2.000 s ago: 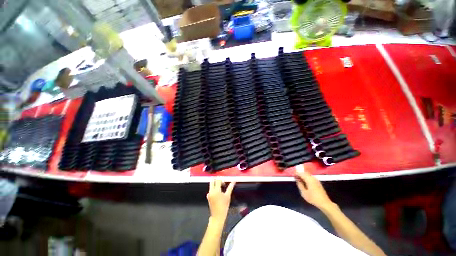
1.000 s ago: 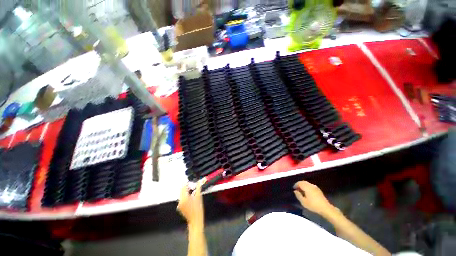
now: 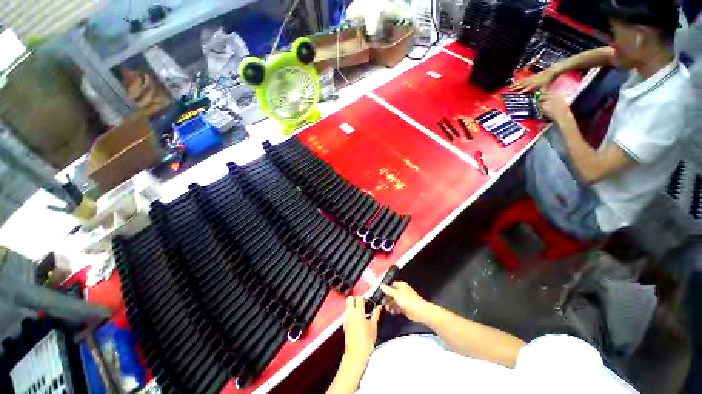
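Observation:
Black moulded handles [image 3: 254,254] lie in several dense, overlapping columns on the red table, with loop ends toward the near edge. My left hand [image 3: 360,325] and my right hand [image 3: 402,298] are close together at the table's near edge. They hold one black handle [image 3: 389,283] between them. Its free end points up and to the right, past my right hand. The fingers hide its lower end.
A green frog-shaped fan [image 3: 288,86], a blue bin [image 3: 198,135] and a cardboard carton [image 3: 122,151] stand along the back. A seated person [image 3: 608,131] works at the right. A red stool [image 3: 531,235] is below. A perforated white plate [image 3: 42,368] lies at lower left.
The view has swung right, bringing the seated person into view. My right hand, empty and apart before, now meets my left at the black handle. The handle is off the rows' edge.

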